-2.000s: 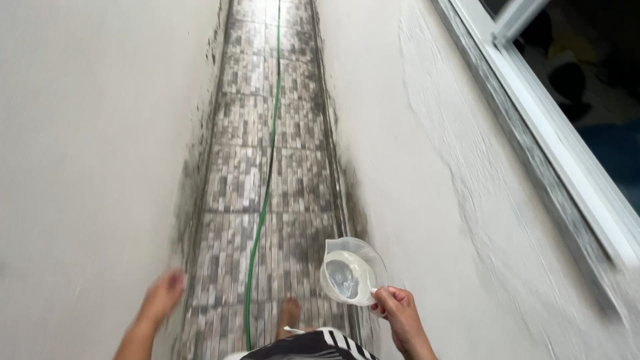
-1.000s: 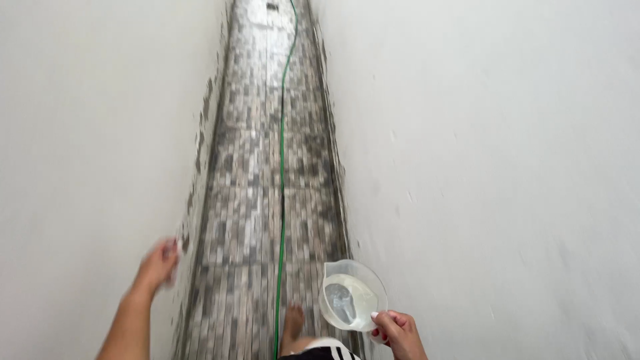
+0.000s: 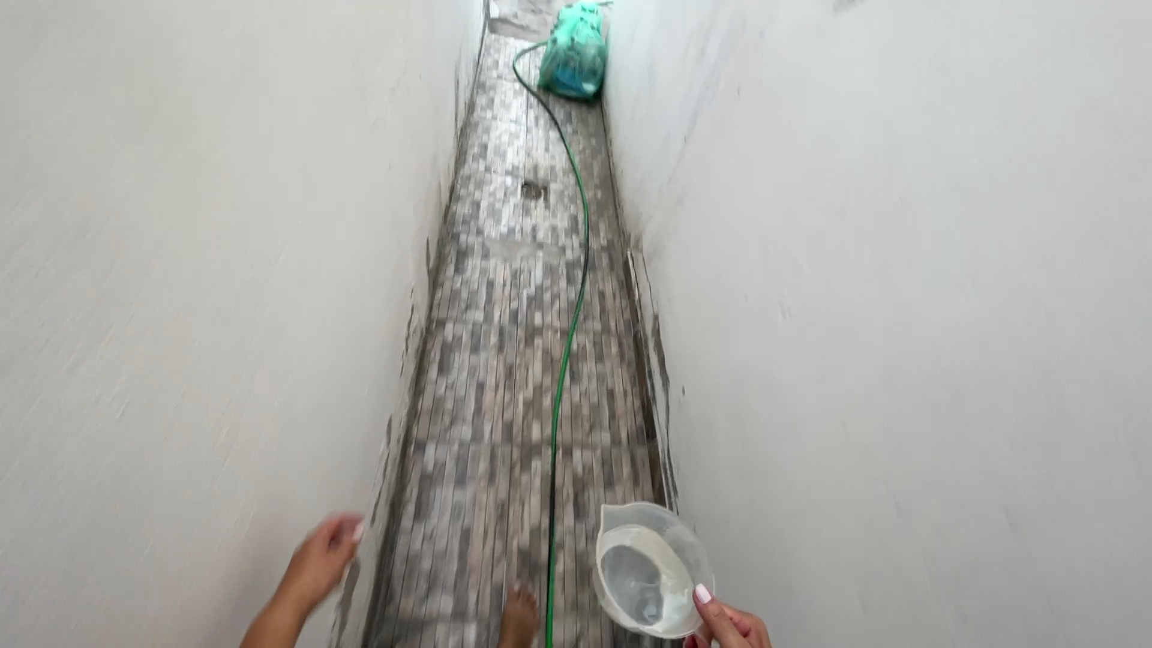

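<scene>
A translucent plastic jug with a pouring lip [image 3: 650,576] is held by my right hand [image 3: 731,623] at the lower right, the thumb over its near right edge. Some clear liquid seems to lie in the jug. My left hand [image 3: 326,551] is at the lower left near the left wall, slightly blurred, with fingers curled and nothing in them that I can see. Between my hands, a green hose [image 3: 560,396] runs along the tiled floor, and one bare foot [image 3: 519,616] shows at the bottom edge.
Pale walls [image 3: 225,270] flank a narrow passage with a patterned tile floor [image 3: 531,360]. A filled green plastic bag [image 3: 574,56] stands at the far end against the right wall, by the hose. A small floor drain [image 3: 534,191] lies before it.
The view has moved along the passage; the window at the right is gone, and the green bag and whole drain now show. My right hand still holds the jug.
</scene>
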